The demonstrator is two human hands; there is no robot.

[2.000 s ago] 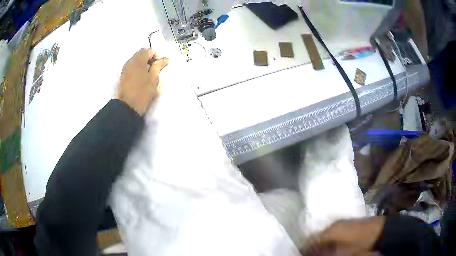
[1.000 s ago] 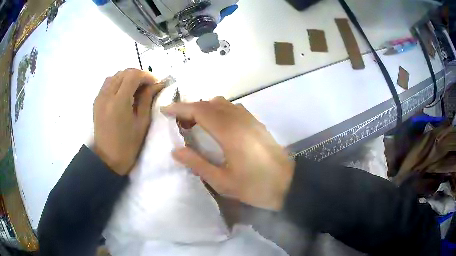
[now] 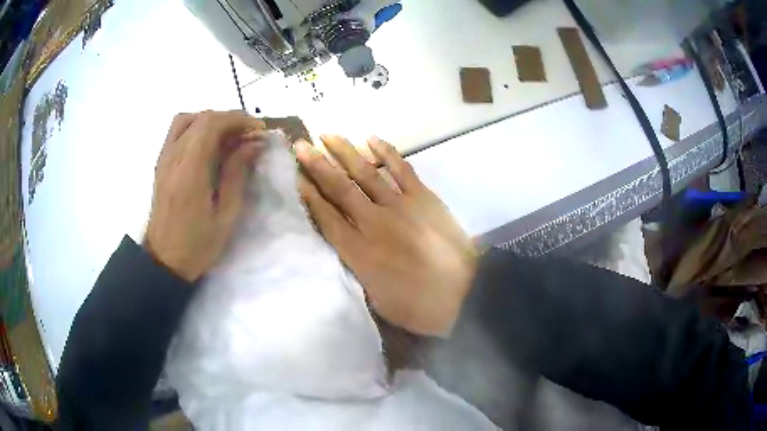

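Note:
White fabric runs from the machine bed down over the lap. The end of a brown panel shows between my hands, just in front of the presser foot and needle. My left hand pinches the white fabric's top end at its left side, fingers curled. My right hand lies palm down on the right edge of the cloth, fingers spread, holding nothing that I can see. The brown panel is mostly hidden under the white fabric and my right hand.
The sewing machine head stands at the top. Brown fabric patches and thread snips lie to the right. A black cord crosses the bed and edge ruler. Brown cloth is heaped at the far right.
My right hand has come up from the lower right onto the cloth and flattened. The cloth's end has come together near the needle, and a brown edge now shows there. The view has moved closer.

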